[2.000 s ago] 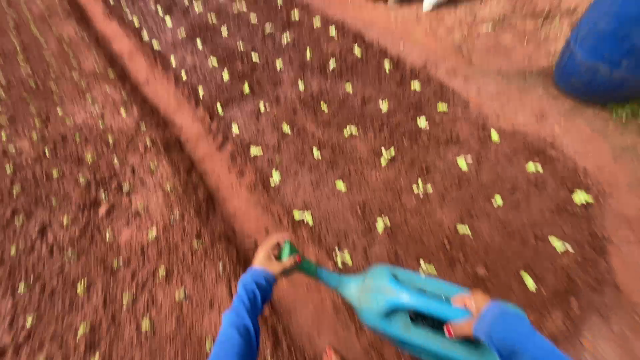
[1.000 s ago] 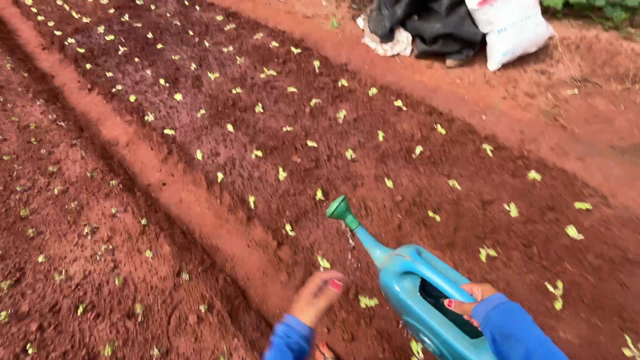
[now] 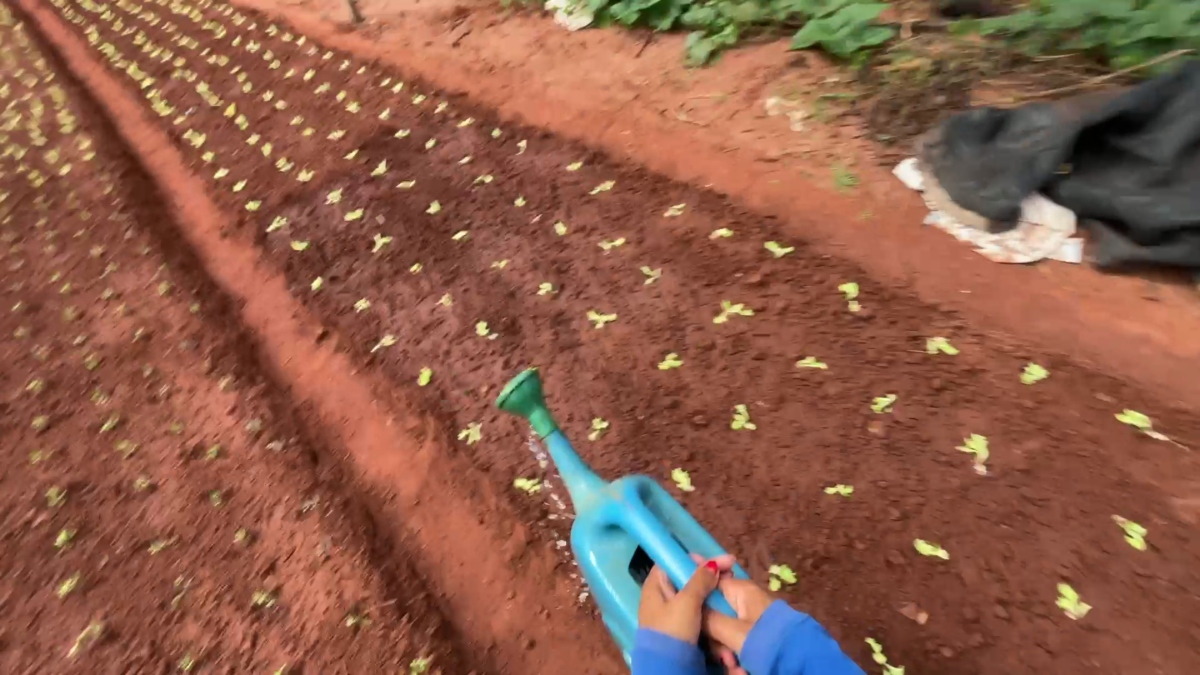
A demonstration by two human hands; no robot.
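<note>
Both my hands grip the handle of a blue plastic watering can [image 3: 600, 544] at the lower middle of the head view. My left hand [image 3: 673, 605] wraps the handle from the left, its thumb with red nail polish on top. Close against it on the right, my right hand [image 3: 741, 609] holds the same handle, partly hidden. The can's green sprinkler rose [image 3: 523, 394] points up and left over the soil. Drops of water [image 3: 561, 502] fall beside the spout. Small light green seedlings [image 3: 733, 311] stand in rows in the dark, damp red soil around the can.
A narrow furrow path [image 3: 281, 328] runs diagonally between this bed and another planted bed [image 3: 141, 450] at left. Beyond the far edge lies a bare dirt path [image 3: 656, 131]. Black sheeting [image 3: 1125, 169] over a whitish sack [image 3: 1022, 230] lies at upper right, near leafy green plants [image 3: 844, 28].
My left hand has moved from the spout end, through free air, onto the can's handle beside my right hand. Water drops now fall near the spout. The view has shifted.
</note>
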